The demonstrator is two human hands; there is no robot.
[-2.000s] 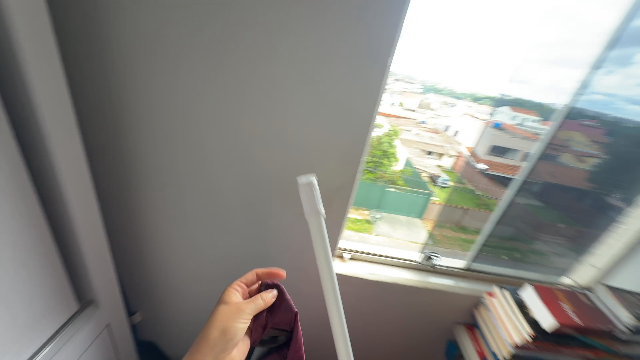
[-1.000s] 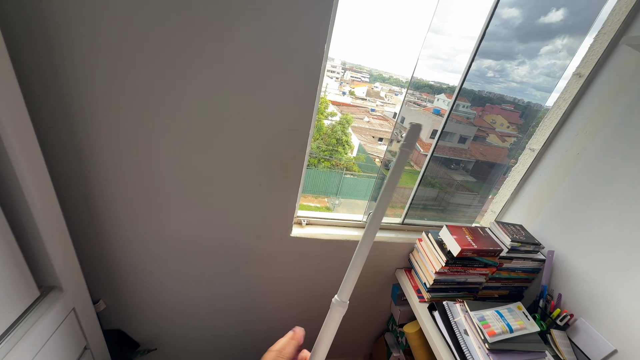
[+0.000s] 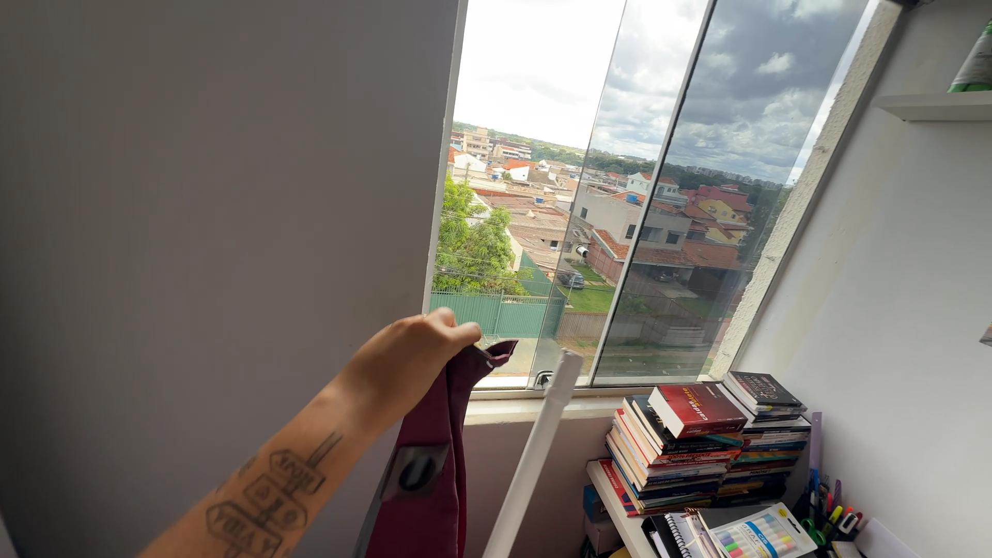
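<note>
My left hand [image 3: 434, 337] pinches the top edge of a maroon cloth curtain [image 3: 434, 473], which hangs down below it with a grey strip and a dark oval on a square patch. Just right of the cloth, a white rod [image 3: 531, 457] slants up from the bottom edge, its capped end near the cloth's gathered top without plainly touching it. My right hand is out of view, and the rod's lower end is hidden below the frame.
Behind stands a sliding glass window [image 3: 659, 194] over a pale sill [image 3: 504, 409]. At the right, stacked books [image 3: 674, 449], a pack of highlighters [image 3: 763, 535] and pens [image 3: 833, 515] rest on a white shelf [image 3: 620, 515]. A wall shelf [image 3: 938, 106] juts out at upper right.
The hand holding the maroon cloth, low in view two seconds ago, is now raised before the window. One second ago the cloth was out of view. The rod's tip sits lower than a second ago.
</note>
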